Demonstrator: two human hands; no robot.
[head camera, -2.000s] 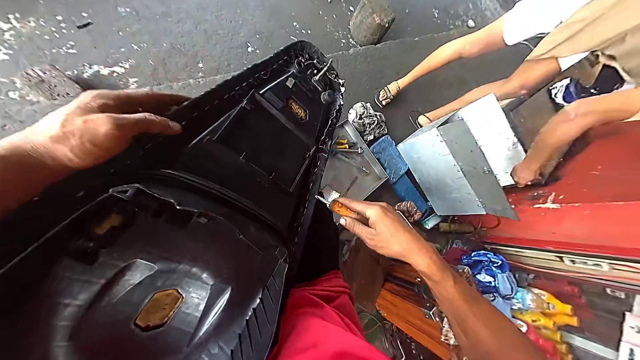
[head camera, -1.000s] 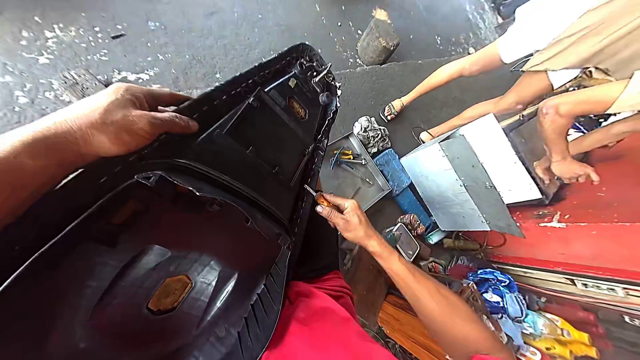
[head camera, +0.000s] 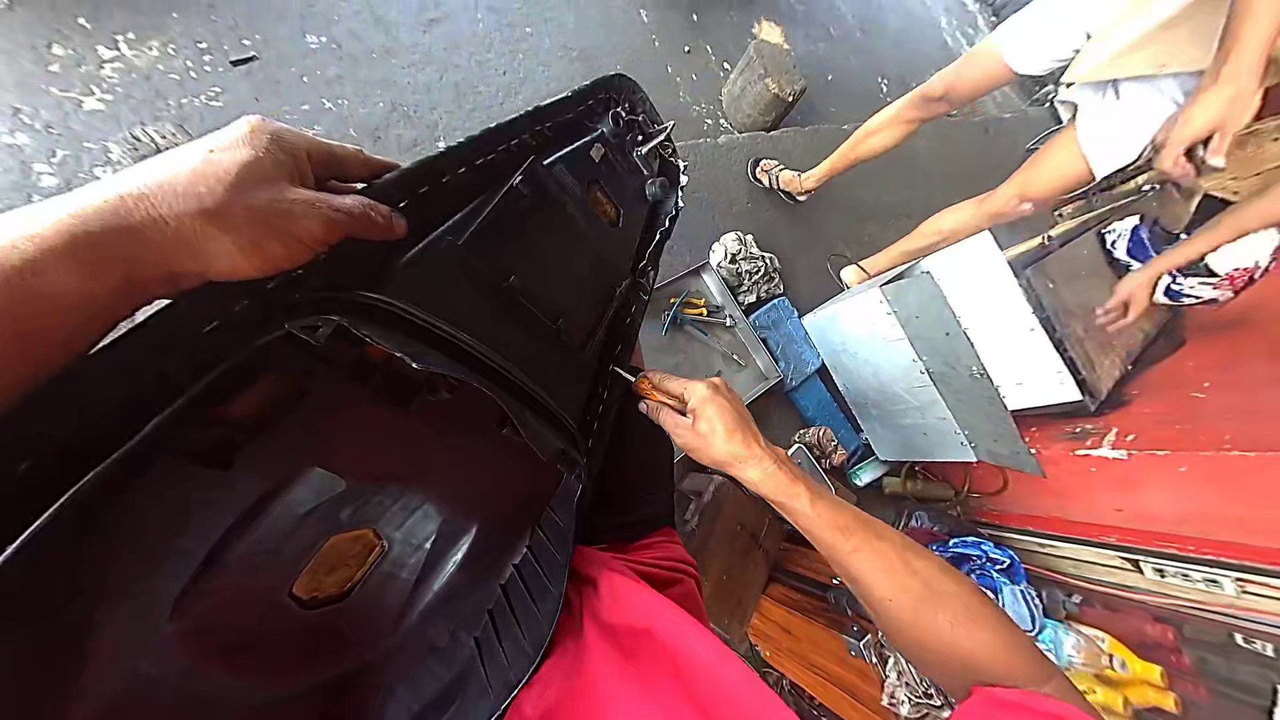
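A black motorcycle seat (head camera: 500, 290), underside up, lies across the lap, its cover edge stapled or stitched around the rim. My left hand (head camera: 290, 205) grips the seat's upper edge, thumb on the inner side and fingers partly hidden beyond the rim. In my right hand (head camera: 710, 420) is a small tool with an orange-brown wooden-looking handle (head camera: 660, 391) and a thin metal tip; the tip is at the seat's right edge. Whether it touches the cover cannot be told. Two orange-brown patches show in the seat base, one in the wide part (head camera: 338, 568), one near the narrow end (head camera: 603, 204).
Right of the seat lies a metal tray (head camera: 690, 350) with pliers (head camera: 705, 307) and other tools. Beside it are a crumpled cloth (head camera: 746, 268), blue blocks (head camera: 786, 342) and sheet-metal panels (head camera: 890, 370). A person's legs and hands are at upper right, near a wood stump (head camera: 763, 88).
The right hand and its tool have shifted slightly along the seat's right edge. The other person's hands have moved off the metal panels. The left hand keeps hold of the seat edge.
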